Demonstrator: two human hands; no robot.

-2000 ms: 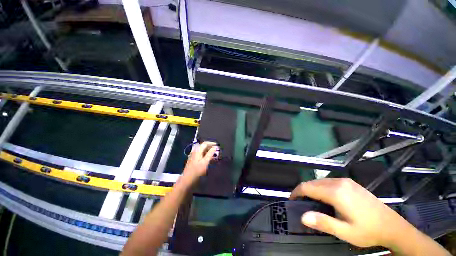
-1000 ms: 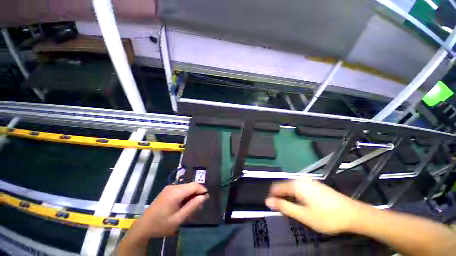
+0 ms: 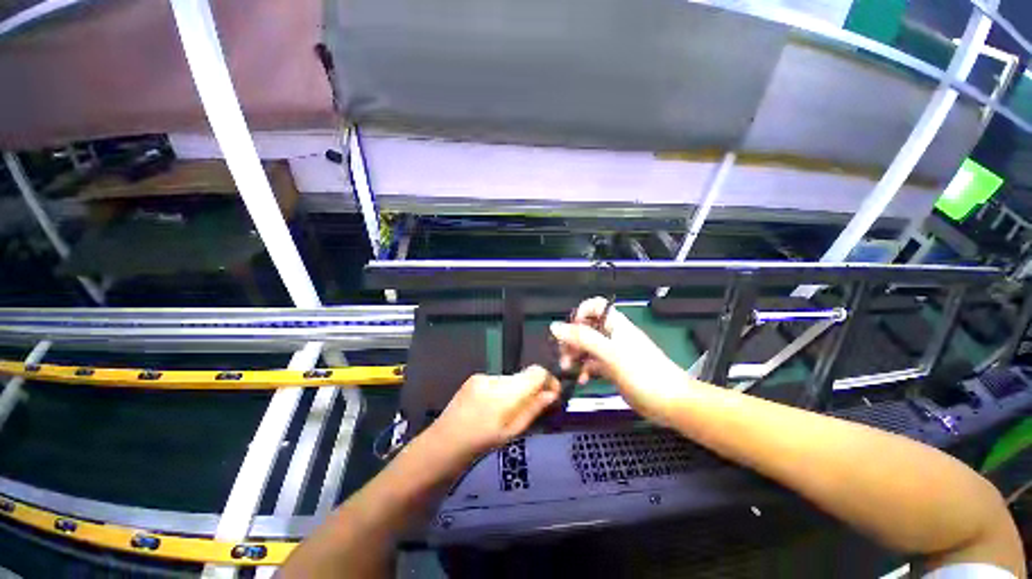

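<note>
A TV set, a long black panel with perforated vent grilles, lies nearest me at the bottom centre and right. My left hand and my right hand are close together above its far edge. Both hold a thin black cable between their fingertips. The cable looks bunched; its ends are hidden by the fingers and blur. Behind the hands is a black support frame with silver edges, over a green surface with dark foam pads.
Yellow roller rails and silver crossbars lie at the left. A white post rises behind them. Grey hanging sheets cover the back. A green-lit screen is at the upper right.
My hands have come together on the black cable, the right moving left and away from me. The black TV panel now shows more fully below them. The view has tilted up.
</note>
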